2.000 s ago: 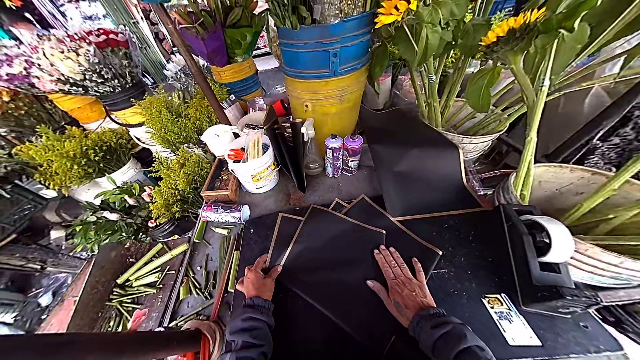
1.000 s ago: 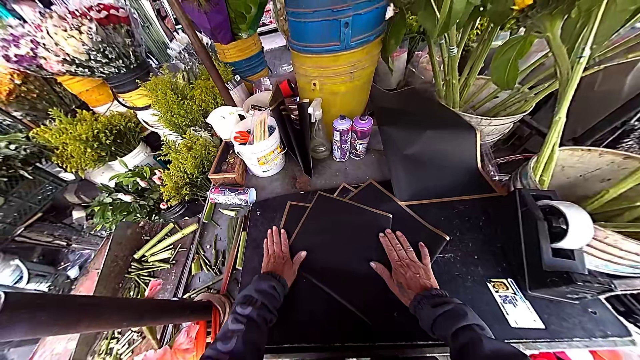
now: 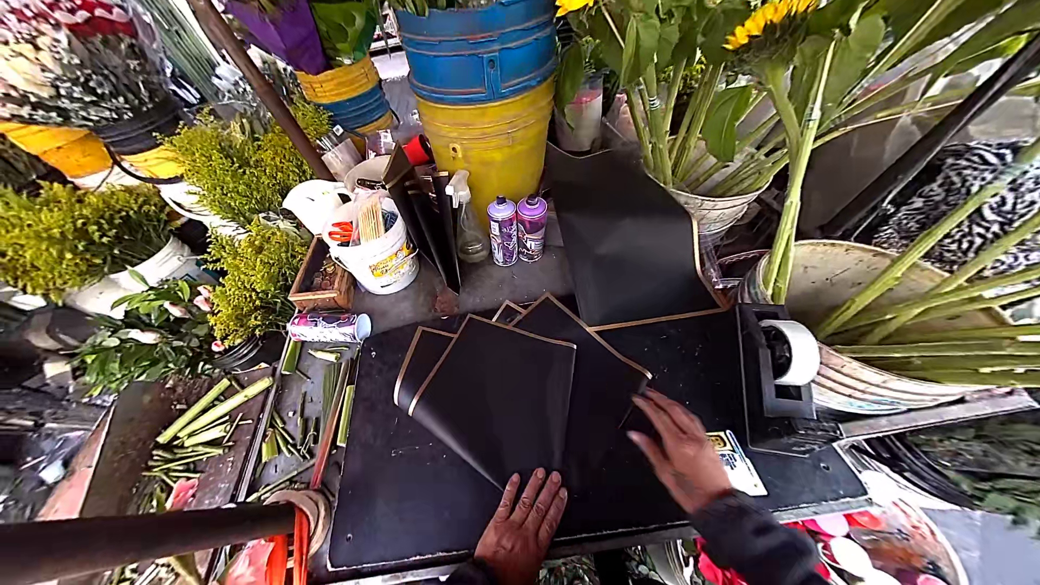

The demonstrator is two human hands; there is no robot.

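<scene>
Folded black wrapping sheets with gold edges (image 3: pixel 508 382) lie fanned out on a black work board (image 3: pixel 390 520). At the lower point of the front sheet, my left hand (image 3: pixel 524 520) presses down flat with its fingers apart. My right hand (image 3: pixel 678 447) is at the right corner of the fan; its thumb and fingers are around the sheet's edge, which is partly hidden. Behind, a larger black sheet with a gold border (image 3: pixel 634 244) lies partly over the board, its far end raised against the buckets.
A tape dispenser (image 3: pixel 780 374) and a printed card (image 3: pixel 738 463) are on the right. Two spray cans (image 3: pixel 517 230), a spray bottle (image 3: pixel 469 219) and a white tub of sticks (image 3: pixel 378 252) stand behind. Cut stems (image 3: pixel 211 414) lie left, and a bucket of thick stems (image 3: pixel 877 276) right.
My left hand has moved from the fan's left side to its lower point. My right hand has shifted from the sheets' surface to the right corner, and the fan's left side is spread wider.
</scene>
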